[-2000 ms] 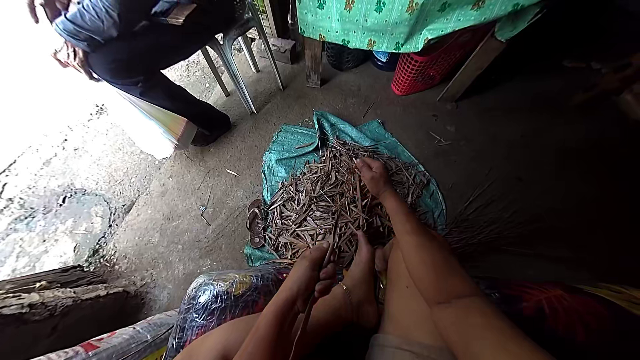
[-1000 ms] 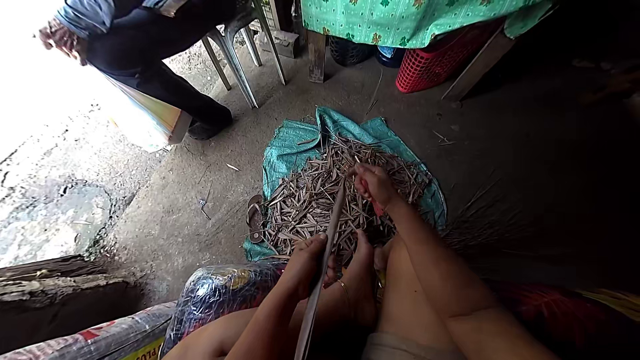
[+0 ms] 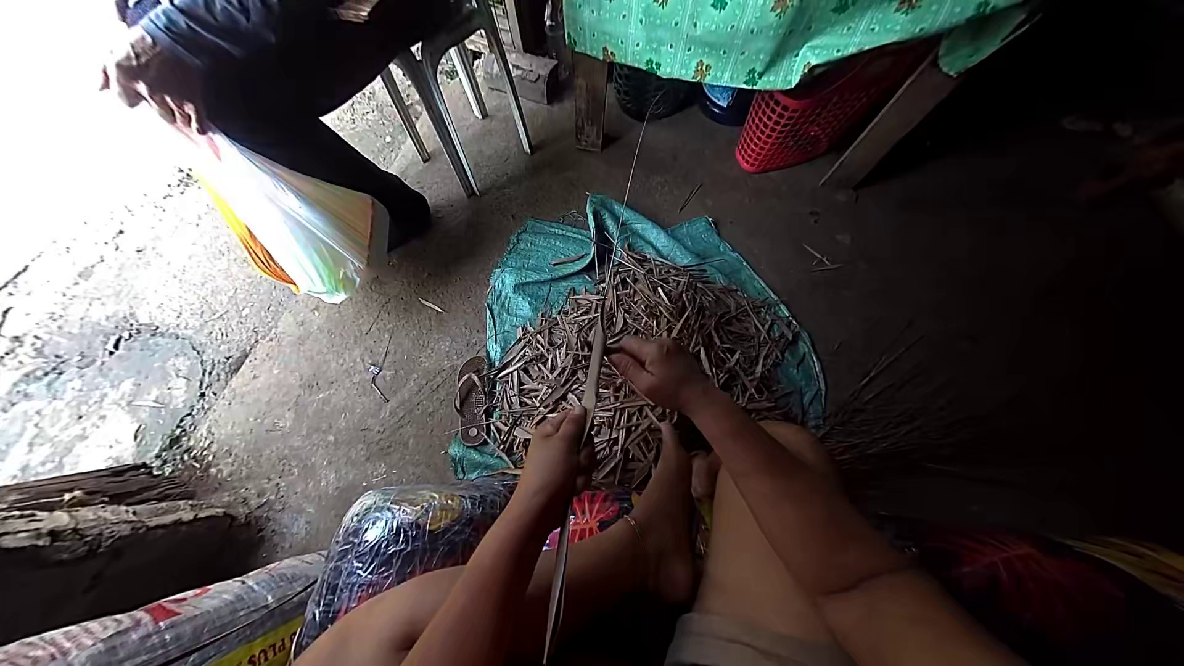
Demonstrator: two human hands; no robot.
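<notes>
My left hand (image 3: 555, 453) is closed around a long, narrow dried leaf strip (image 3: 595, 370), which runs from near my lap up over the pile and thins to a fine tip. Beside the strip's right edge is my right hand (image 3: 655, 370), fingers bent; whether it grips the strip or a small tool is hard to tell. Beneath both hands lies a heap of short dry leaf pieces (image 3: 684, 310) on a spread green woven sack (image 3: 532, 264).
A brown flip-flop (image 3: 472, 402) lies at the sack's left edge. Beyond are a plastic chair (image 3: 444, 111), a seated person with a plastic bag (image 3: 319, 231), a cloth-covered table (image 3: 703, 42) and a red basket (image 3: 795, 120). Thin sticks (image 3: 879, 398) lie at right.
The strip's far end now reaches up past the pile toward the table. My right hand has opened up slightly to the strip's right; the red thing seen at it a second ago no longer shows.
</notes>
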